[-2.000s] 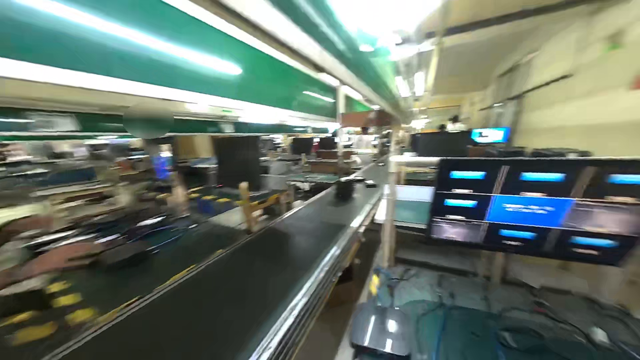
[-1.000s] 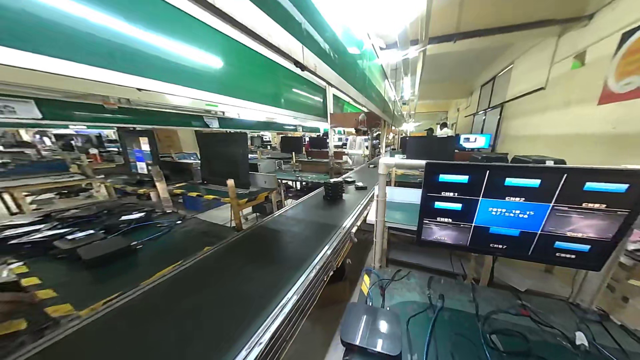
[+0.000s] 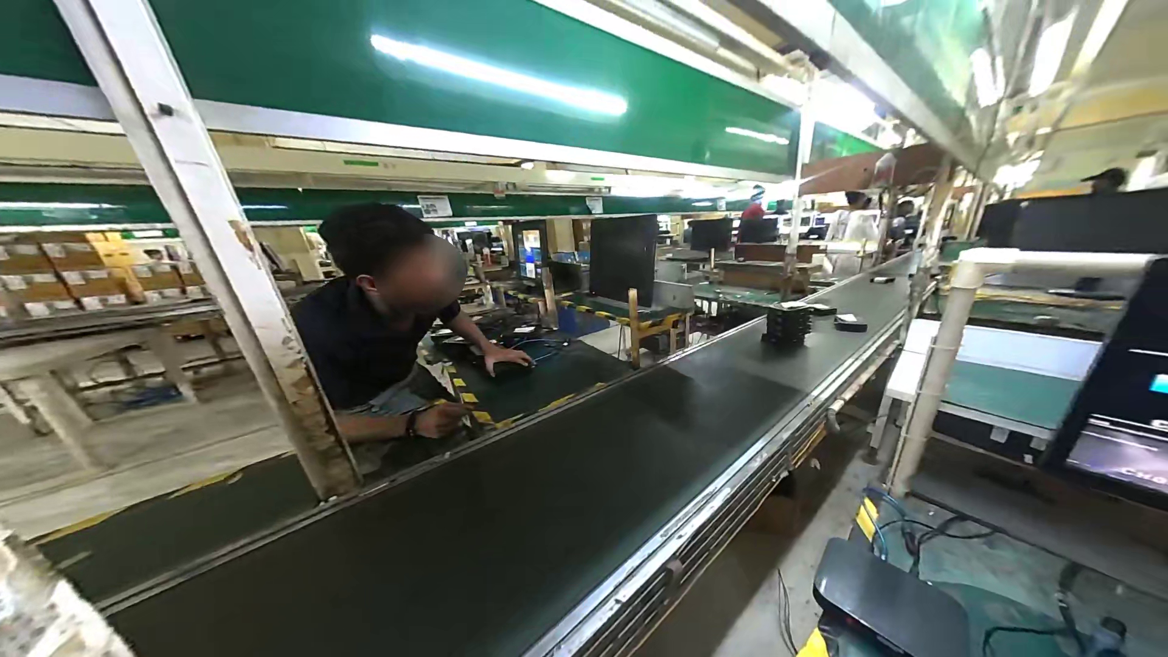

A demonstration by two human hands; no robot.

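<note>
Neither my left hand nor my right hand is in view. A dark conveyor belt (image 3: 566,474) runs from the lower left up to the back right. On its far part stands a stack of black electronic units (image 3: 787,325), with a small flat black piece (image 3: 850,324) beside it. At the lower right, a black set-top-type box (image 3: 890,598) lies on a green-topped bench (image 3: 1013,593) among cables. Part of a monitor (image 3: 1127,411) shows at the right edge.
A co-worker (image 3: 365,328) leans over a dark table (image 3: 557,379) across the belt, one hand on a dark item. A worn white post (image 3: 210,246) rises at the belt's left edge. A pale pipe frame (image 3: 940,365) stands beside the bench. Stacked cartons (image 3: 68,269) are at far left.
The view has swung left, and the monitor is now mostly cut off at the right edge. A co-worker now shows across the belt.
</note>
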